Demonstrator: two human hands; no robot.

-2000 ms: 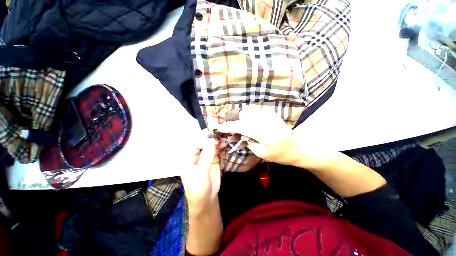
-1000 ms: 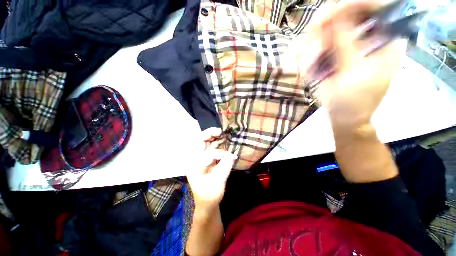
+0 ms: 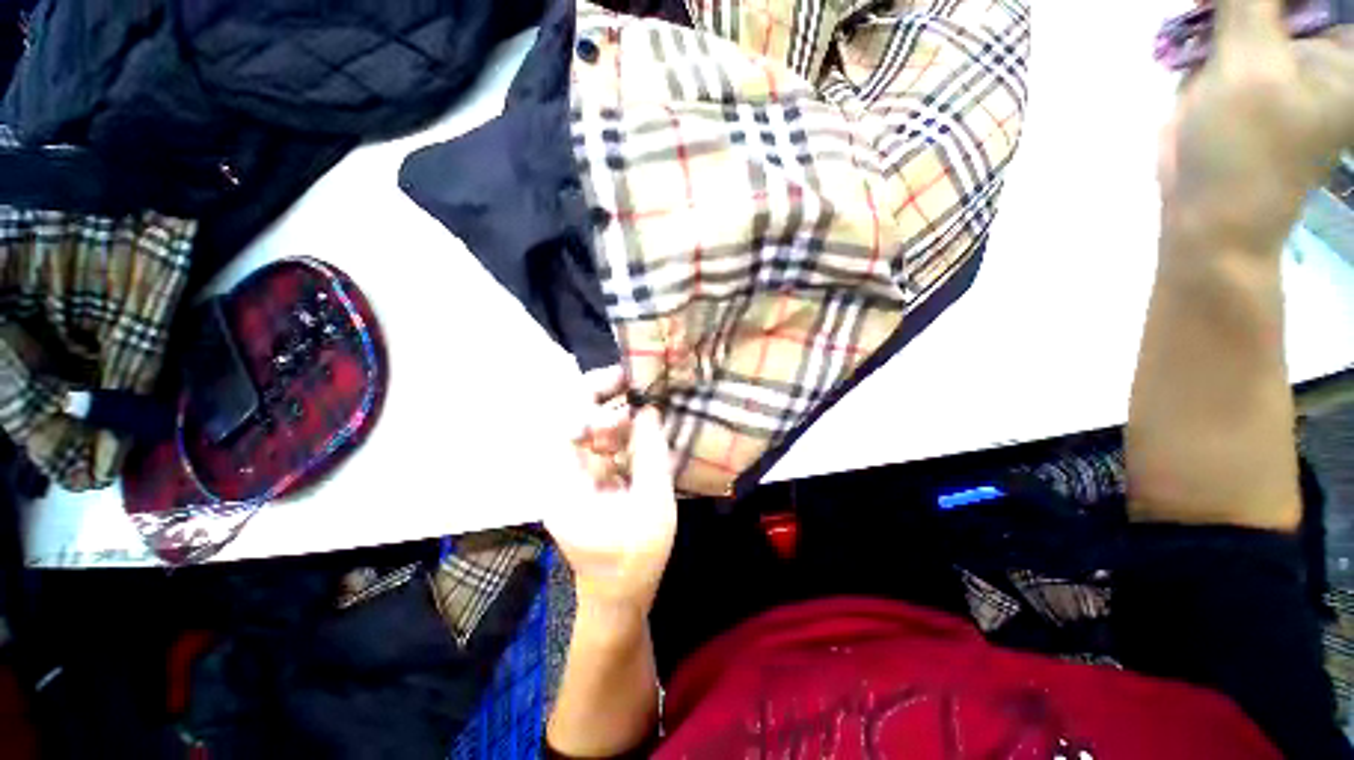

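Note:
The jacket with a beige check lining (image 3: 743,223) and dark outer (image 3: 512,201) lies on the white table in front of me. Small dark buttons sit on its check placket, one near the top (image 3: 588,49). My left hand (image 3: 616,490) holds the placket's near end between its fingertips, beside a small dark button (image 3: 639,398). No needle or thread can be made out. My right hand (image 3: 1262,134) is at the upper right, away from the jacket and partly cut off by the picture's edge. Its fingers are closed around a pinkish-purple handled tool, probably snips, whose blades are hidden.
A dark red plaid tray (image 3: 319,371) with small dark items and a black block (image 3: 223,371) lies at the left on the white table (image 3: 460,431). Black quilted jackets (image 3: 327,74) are piled at the upper left. More garments hang below the table.
My right hand left the placket, rose with the tool and moved to the far upper right. My left hand stays at the placket's near end, and the lining has spread out flatter there.

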